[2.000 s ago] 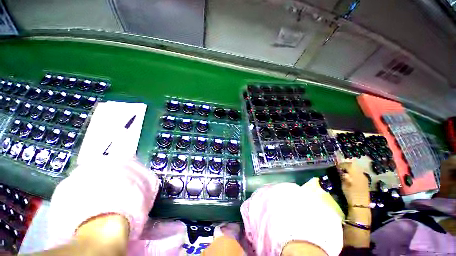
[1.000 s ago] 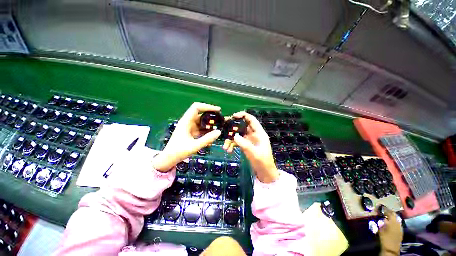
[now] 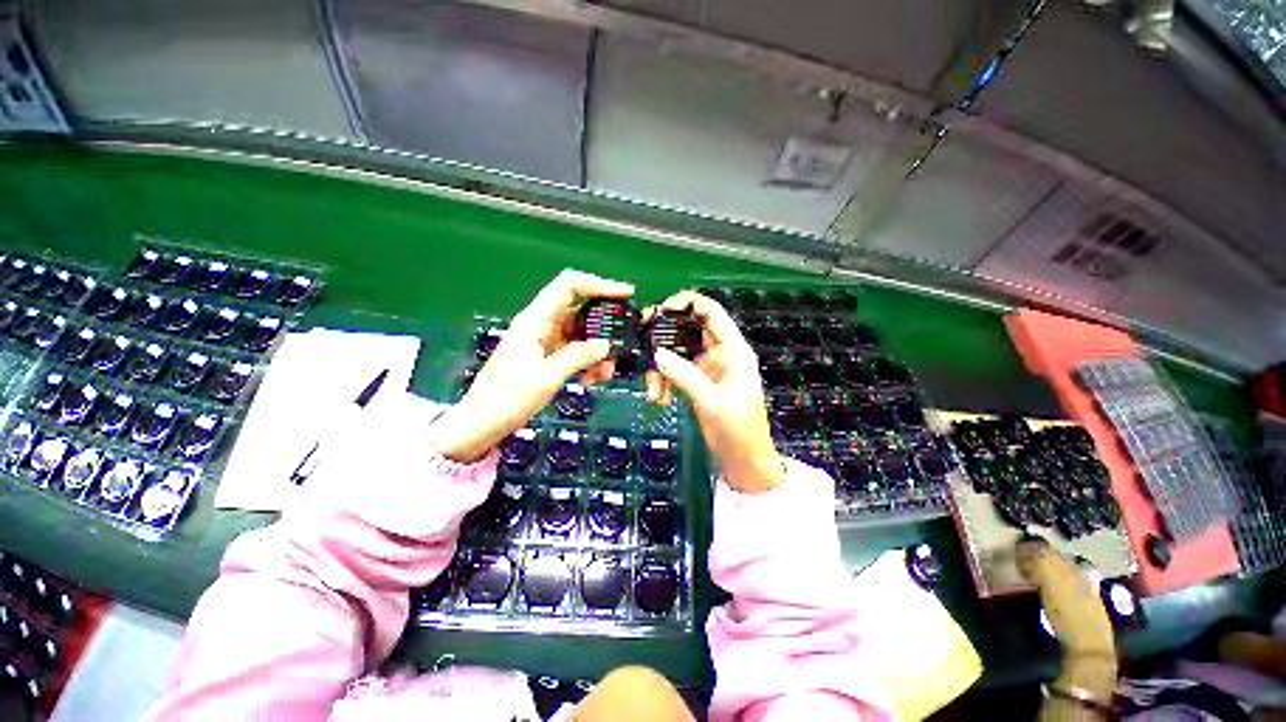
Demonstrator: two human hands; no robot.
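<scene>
My left hand (image 3: 543,353) holds a round black watch head (image 3: 607,322) between thumb and fingers, above the middle tray. My right hand (image 3: 717,374) holds a second watch head (image 3: 674,333) close beside it. Both faces are toward me and show small coloured lit marks. The clear blister tray (image 3: 550,618) below holds rows of black units; my hands and forearms hide part of its upper rows.
Filled blister trays (image 3: 106,466) lie left, beside a white sheet (image 3: 261,437) with dark pens. A stacked tray (image 3: 860,423) of black units lies right. Beyond are a tan board (image 3: 994,557) of loose units, an orange-red sheet (image 3: 1206,560) and another person's hand (image 3: 1079,621).
Two seconds ago my hands were out of view below my sleeves; now they hold units up. Since one second ago, the lit marks changed from orange blocks to small coloured rows. The neighbour's hand moved.
</scene>
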